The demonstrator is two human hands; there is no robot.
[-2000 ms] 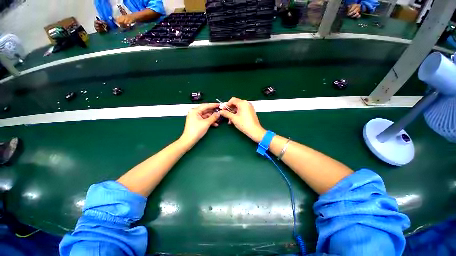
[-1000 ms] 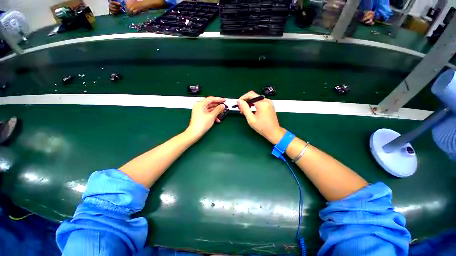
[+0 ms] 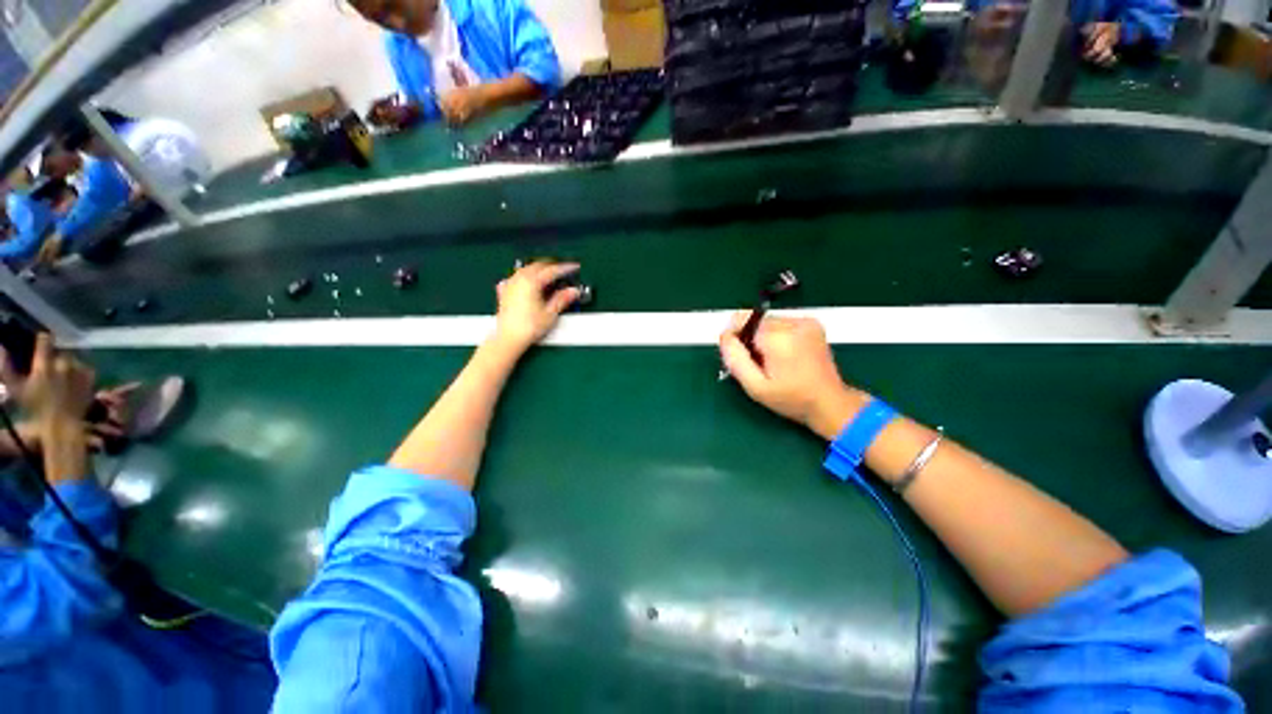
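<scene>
My left hand (image 3: pixel 527 303) is over the conveyor belt just past the white rail, fingers spread around a small dark module (image 3: pixel 583 294) at the fingertips. Whether the fingers grip it or only touch it cannot be told. My right hand (image 3: pixel 788 368) is at the near edge of the rail and holds a slim black pen-like tool (image 3: pixel 755 329), its thin tip pointing down-left. Another dark module (image 3: pixel 781 280) lies on the belt just beyond the tool.
Other modules (image 3: pixel 1018 262) and white specks (image 3: pixel 332 294) lie on the belt. The white rail (image 3: pixel 642 328) crosses in front. A fan base (image 3: pixel 1211 453) and a post (image 3: pixel 1228 265) stand right. A neighbour's hands (image 3: pixel 59 391) are left. Black trays (image 3: pixel 765 70) are stacked across the line.
The view has swung left. My left hand has moved from the near side of the rail onto the belt, away from my right hand. The right hand still holds the tool.
</scene>
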